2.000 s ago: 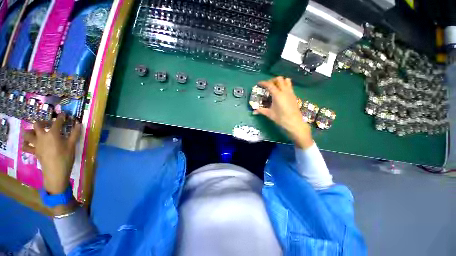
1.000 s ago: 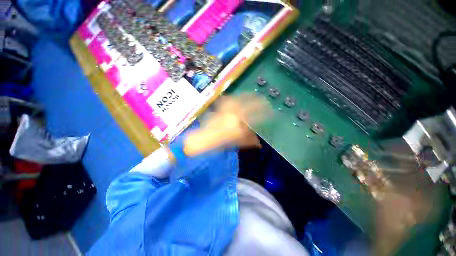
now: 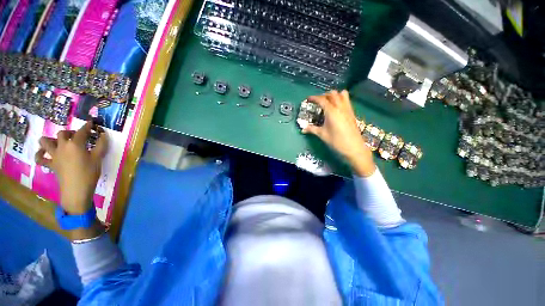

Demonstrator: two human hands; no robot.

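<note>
My right hand (image 3: 337,128) pinches a circuit board module (image 3: 309,115) on the green mat, at the right end of a spaced row of small round components (image 3: 244,91). The fingers cover part of the module. My left hand (image 3: 74,158), with a blue wristband, is over the printed cardboard (image 3: 36,173) at the left. A module (image 3: 93,137) shows between its thumb and fingertips; whether it is lifted cannot be told. Several modules (image 3: 391,146) stand in a row right of my right hand.
A clear component tray (image 3: 281,36) lies behind the round parts. A silver-white feeder box (image 3: 412,63) stands at the back right, beside a heap of modules (image 3: 508,131). Small bright hardware (image 3: 312,162) lies at the front edge. More modules (image 3: 60,77) lie in rows on the cardboard.
The row of round components is one shorter than two seconds ago, and the row of modules at right is longer. Both hands were blurred and away from these spots one second ago.
</note>
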